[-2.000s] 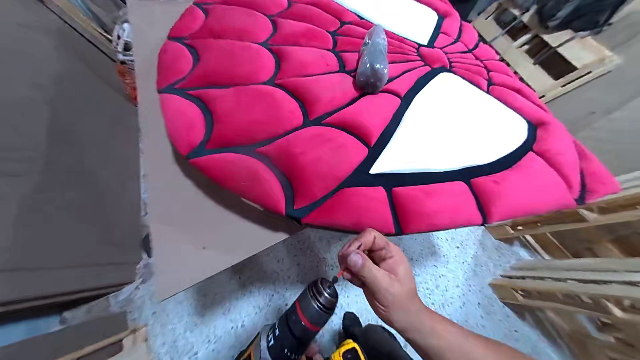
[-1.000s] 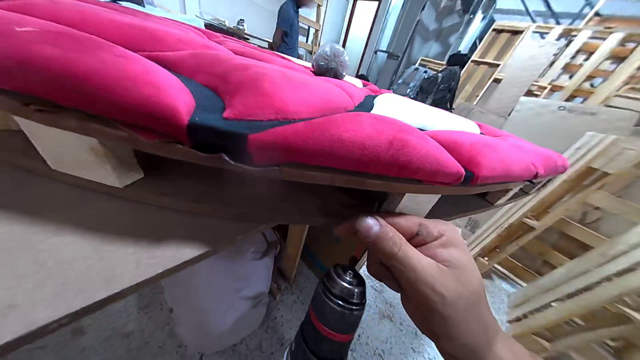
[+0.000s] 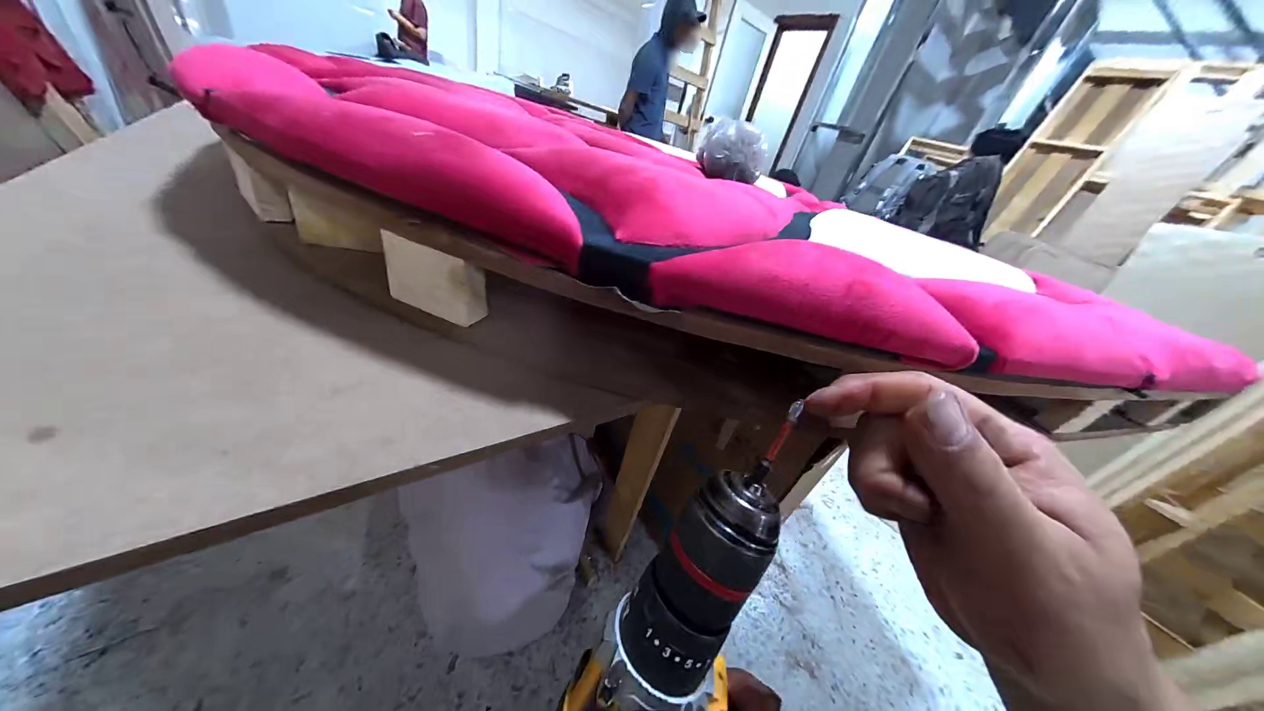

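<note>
A cordless drill (image 3: 706,583) with a red screwdriver bit (image 3: 780,439) points up from the bottom. Behind it, a small part of my left hand (image 3: 752,691) shows at the bottom edge, the rest hidden by the drill. My right hand (image 3: 973,494) has its thumb and index finger at the bit's tip, where a small shiny piece, perhaps a screw head, shows. Above both hands runs the edge of a padded pink, black and white panel (image 3: 810,286) on a wooden backing. Wooden blocks (image 3: 434,276) sit under the backing on a board-topped table (image 3: 197,346).
A plastic bag (image 3: 732,150) lies on the panel. A person (image 3: 650,84) stands behind it, and another person (image 3: 410,28) is farther left. Backpacks (image 3: 948,193) and wooden frames (image 3: 1076,158) are at the right. A white sack (image 3: 504,553) stands under the table.
The view has dropped from above the panel to its edge level. My right hand now shows more apart from the panel's underside, with its fingertips at the bit's tip.
</note>
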